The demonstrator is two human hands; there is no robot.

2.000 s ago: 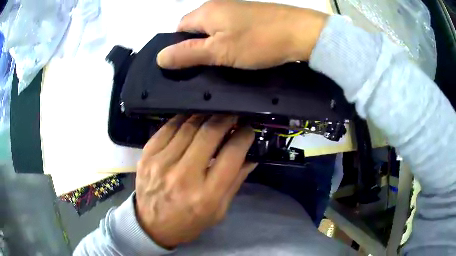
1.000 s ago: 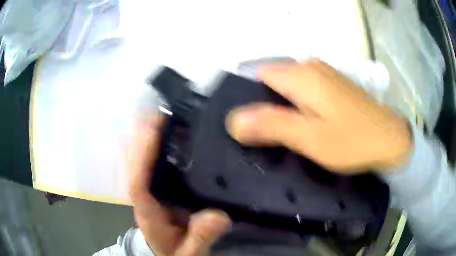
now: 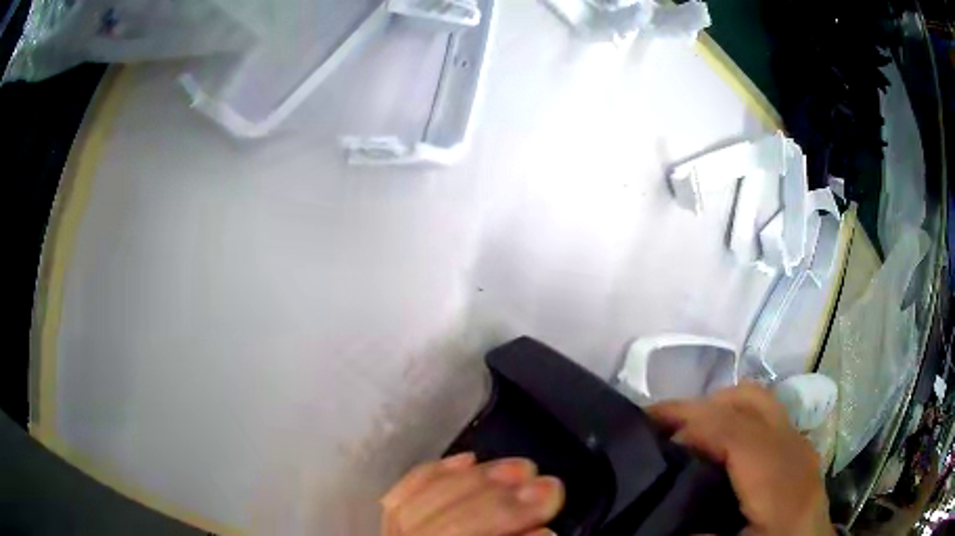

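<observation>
The black plastic housing (image 3: pixel 586 419) is at the bottom of the view, right of centre, and its lower part is cut off by the picture's edge. It lies tilted, with a curved recess facing up; no wires show. My left hand (image 3: pixel 476 500) holds its left side, fingers curled over the recess. My right hand (image 3: pixel 759 455) grips its right side. Both hands are partly cut off by the bottom edge.
White U-shaped trims lie on the white board (image 3: pixel 262 314) at the upper left (image 3: pixel 461 94), right (image 3: pixel 764 199) and beside the housing (image 3: pixel 681 343). A white rounded object (image 3: pixel 808 400) is near my right hand. Plastic bags (image 3: pixel 136 37) lie left and right. Black parts (image 3: pixel 827 84) are piled upper right.
The view has shifted forward over the board, bringing the white trims in. The housing has turned and now sits lower in the picture. The gap with wires seen earlier no longer shows.
</observation>
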